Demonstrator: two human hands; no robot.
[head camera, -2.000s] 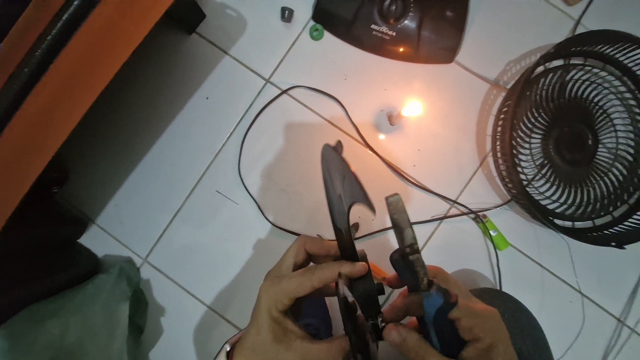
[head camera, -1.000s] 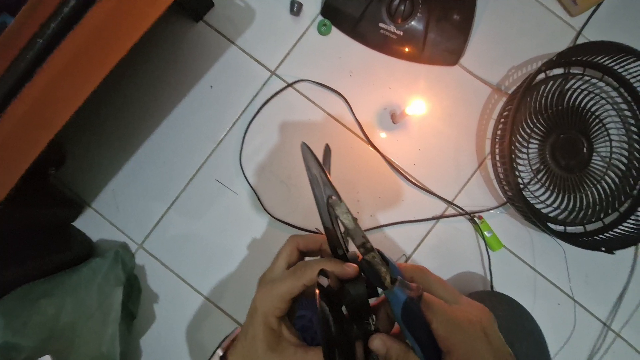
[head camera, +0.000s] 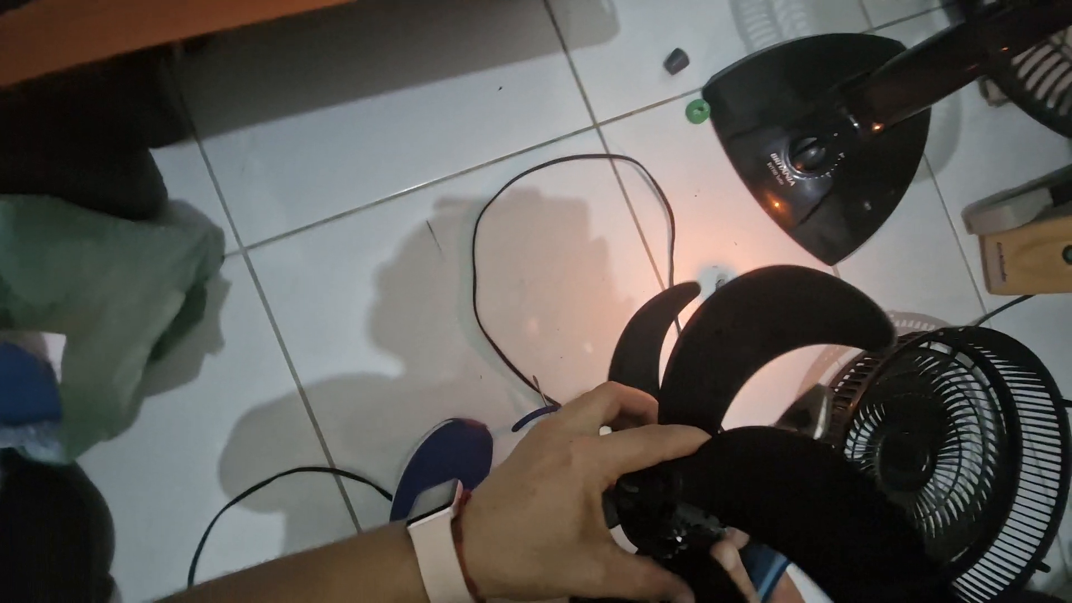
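Note:
My left hand (head camera: 569, 494), with a pale watch band (head camera: 442, 553) on its wrist, grips the black plastic fan blade (head camera: 779, 310) near its hub (head camera: 670, 515). The curved blades fan out up and to the right. Mostly hidden under the hub, my right hand (head camera: 737, 561) shows only some fingers beside a blue tool handle (head camera: 766, 569). A metal tool tip (head camera: 811, 410) shows between two blades; the rest of that tool is covered.
The black fan base (head camera: 829, 151) with its knob stands at upper right. A black fan grille (head camera: 913, 452) lies at right, near a yellow box-like object (head camera: 1030, 251). A black cable (head camera: 476, 276) loops over the tiles. Green cloth (head camera: 109, 301) lies at left, an orange furniture edge (head camera: 167, 25) above.
The view has turned and shifted strongly. The fan blade has been tilted so that its broad blades show, and it now covers most of my right hand and the tool.

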